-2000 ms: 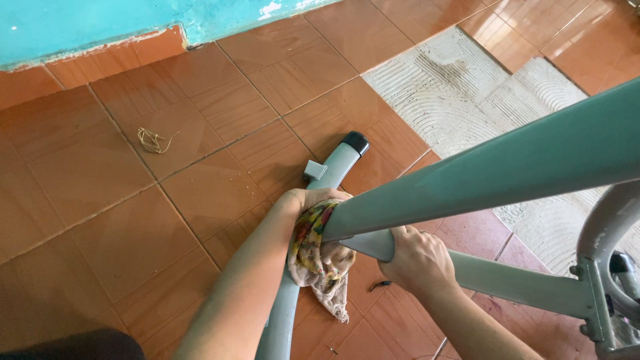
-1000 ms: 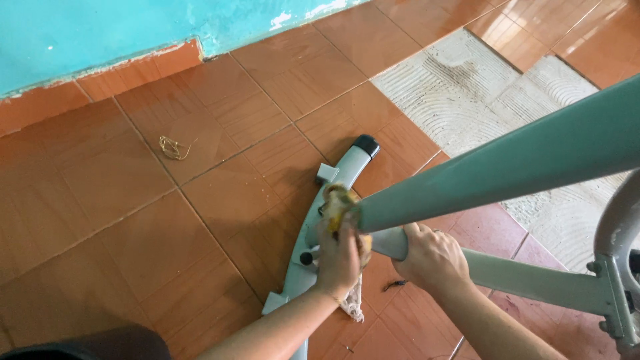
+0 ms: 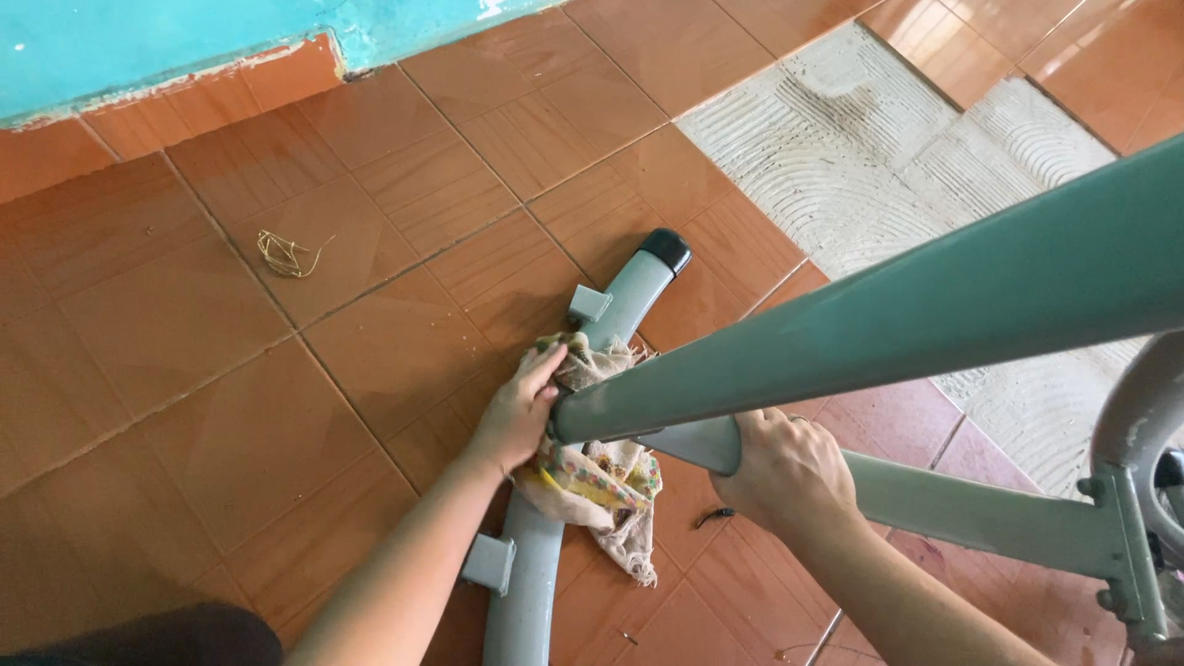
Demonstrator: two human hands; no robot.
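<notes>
My left hand [image 3: 520, 407] presses a patterned, frayed cloth rag [image 3: 592, 499] against the curved grey metal foot tube [image 3: 530, 573] of a frame, at the joint with the upright. The foot tube has a black end cap [image 3: 666, 248] and two small square brackets, one [image 3: 589, 303] near the cap. My right hand [image 3: 786, 462] is wrapped round a grey metal lower bar [image 3: 980, 518] to the right of the joint. A thick grey-green metal tube [image 3: 879, 296] slants across the view above both hands.
Brown floor tiles [image 3: 194, 435] lie around the frame; bare ridged mortar [image 3: 832, 139] shows at the upper right. A tangle of thin yellowish strands [image 3: 289, 254] lies at the left. A turquoise wall [image 3: 166, 46] borders the floor. A small dark piece [image 3: 714, 516] lies below my right hand.
My left hand and the rag have shifted about the joint; the rag now spreads over more of the foot tube than one second ago. My right hand keeps its hold on the bar.
</notes>
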